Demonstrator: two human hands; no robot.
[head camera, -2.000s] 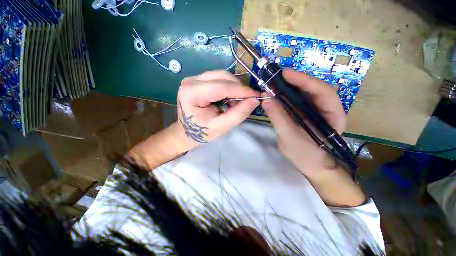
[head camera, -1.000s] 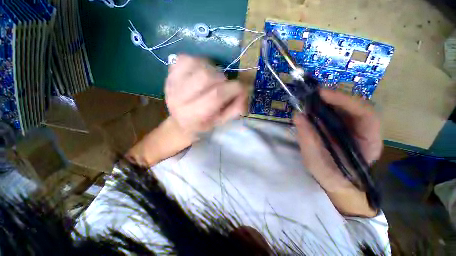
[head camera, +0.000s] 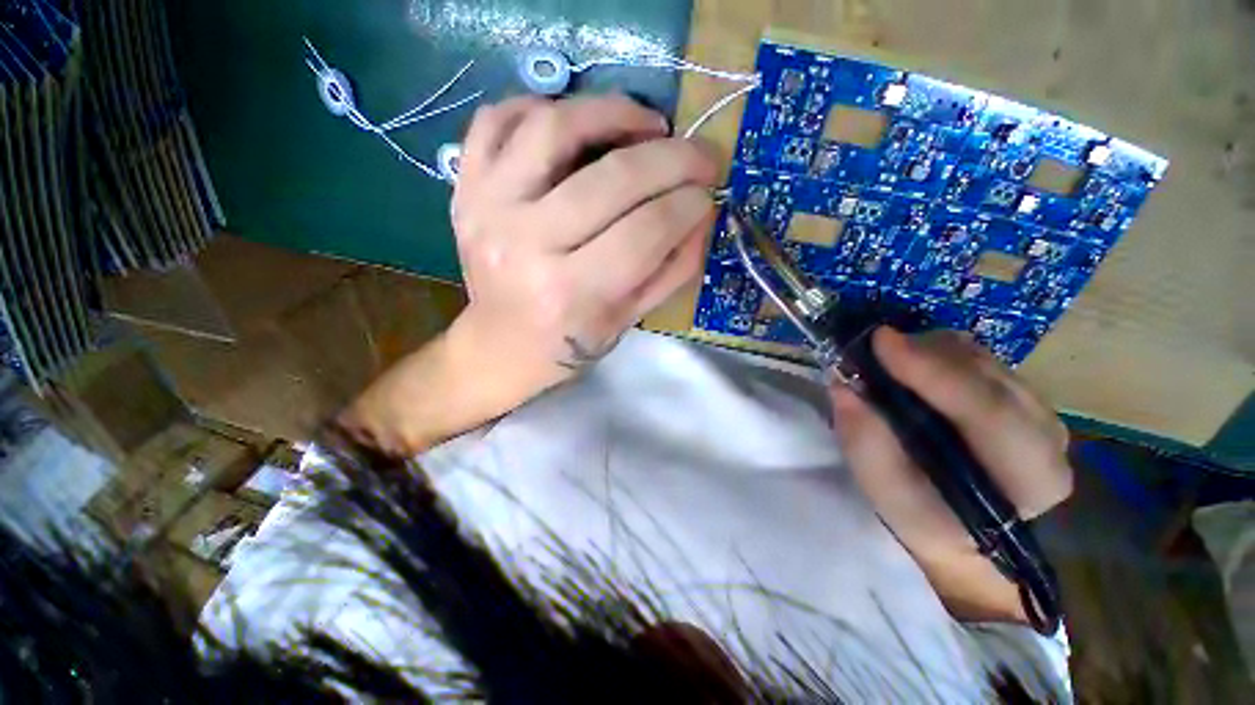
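Note:
The blue circuit board (head camera: 915, 193) lies tilted in front of me. My right hand (head camera: 950, 455) holds the black soldering iron (head camera: 929, 427), its tip at the board's left edge. A thin curved metal tube runs beside the barrel and ends near the tip. My left hand (head camera: 578, 227) is at the board's left edge, its fingertips together close to the iron tip; a thin wire end seems pinched there, mostly hidden. A white disc (head camera: 545, 70) lies above my left hand, with white wires reaching the board's upper left edge.
More white discs with wires (head camera: 335, 92) lie on the green mat (head camera: 262, 152), one partly behind my left hand. The tan work board (head camera: 1184, 289) lies under the circuit board. Stacked boards (head camera: 110, 179) stand at the far left. Cardboard boxes (head camera: 248, 365) are below the mat.
The iron tip has moved from the board's upper left corner down its left edge. My left hand has moved right and up to the board's edge. The view has shifted slightly.

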